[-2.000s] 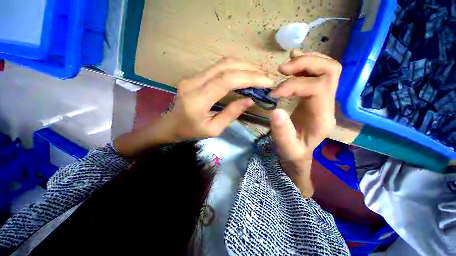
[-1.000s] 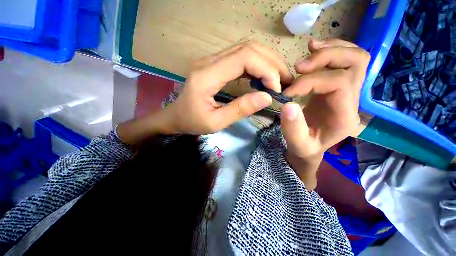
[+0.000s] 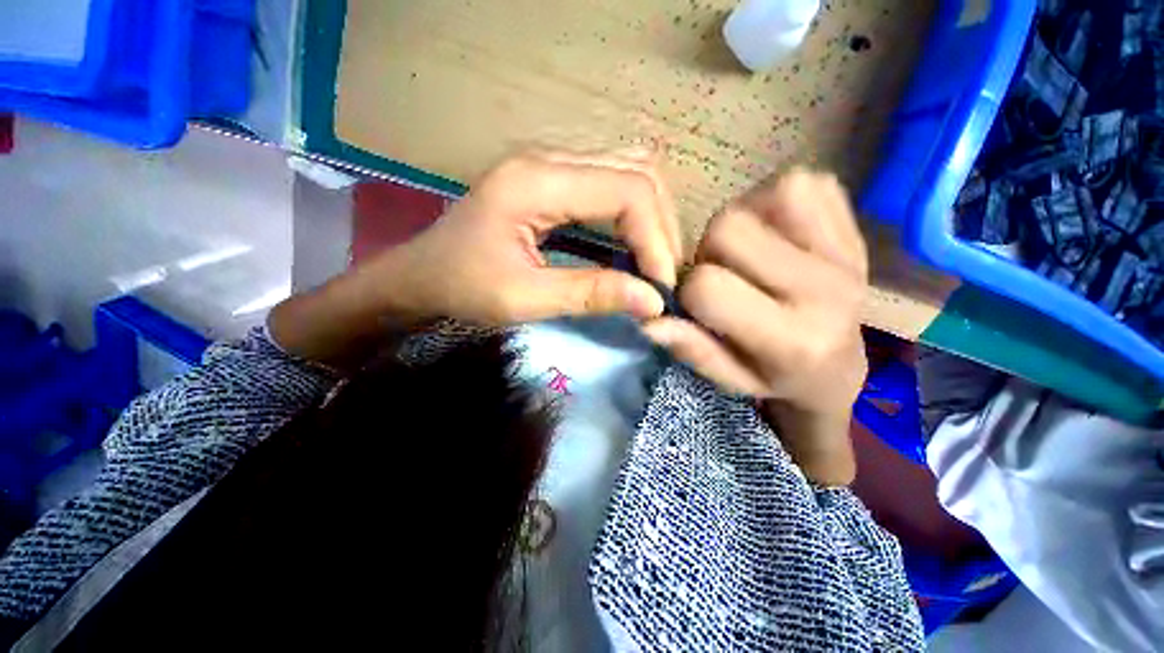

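A small dark plastic part (image 3: 669,301) shows between the fingertips of both hands, over the front edge of the work board; most of it is hidden by fingers. My left hand (image 3: 511,249) pinches it between thumb and fingers from the left. My right hand (image 3: 785,287) is slightly blurred, its fingers curled, and grips the part from the right. A white glue bottle (image 3: 770,32) lies on the tan work board (image 3: 472,77) at the top, cut off by the picture's edge.
A blue-rimmed parts bin (image 3: 951,191) heaped with dark parts (image 3: 1066,191) stands at the right. Blue trays (image 3: 153,89) are at the upper left. Dark specks are scattered on the board. The teal bench edge (image 3: 1021,338) runs in front. Pale cloth (image 3: 1021,485) is at the lower right.
My right hand has curled its raised fingers inward and moved left and down. The part is now more hidden between the fingertips. The bottle sits higher in the picture.
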